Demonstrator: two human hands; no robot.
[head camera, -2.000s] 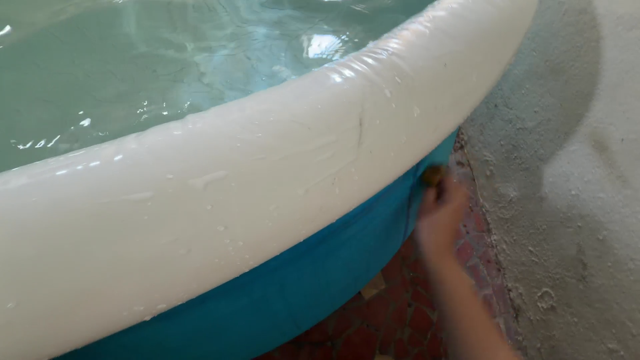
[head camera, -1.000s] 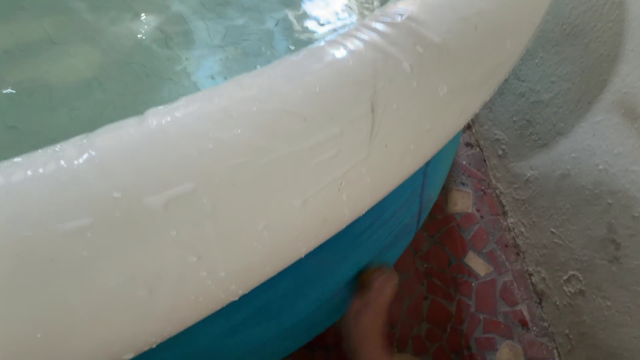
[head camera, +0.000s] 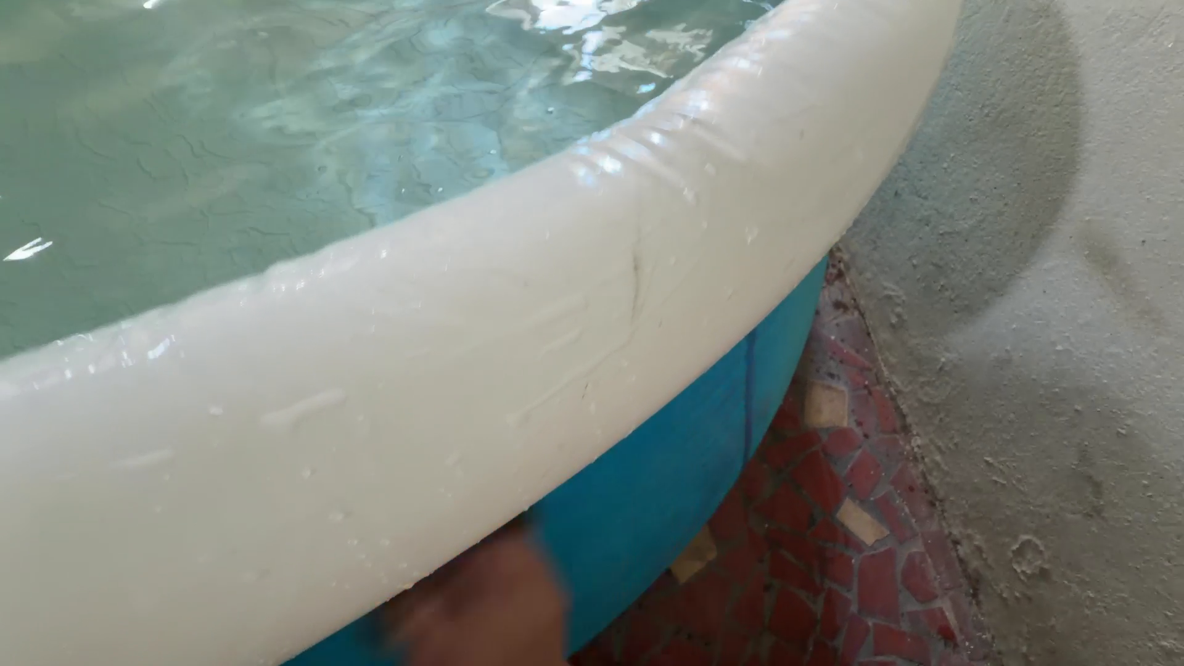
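Observation:
A round inflatable pool with a thick white rim (head camera: 555, 324) and a blue side wall (head camera: 675, 462) holds clear water (head camera: 277, 157). Wet marks and drops lie on the rim. At the bottom of the view my right hand (head camera: 495, 601), blurred by motion, is curled against the blue wall just under the rim. Its fingertips are partly hidden by the rim, and the small dark brownish object in them hardly shows. My left hand is out of view.
A floor of broken red tiles (head camera: 877, 583) with a few pale pieces runs beneath the pool's curve. Close on the right stands a rough grey plastered wall (head camera: 1045, 407), with a narrow wedge of floor between it and the pool.
My right hand has moved left and toward me along the blue wall, from near the grey wall to the bottom of the view. A small dark object shows in its fingers two seconds ago.

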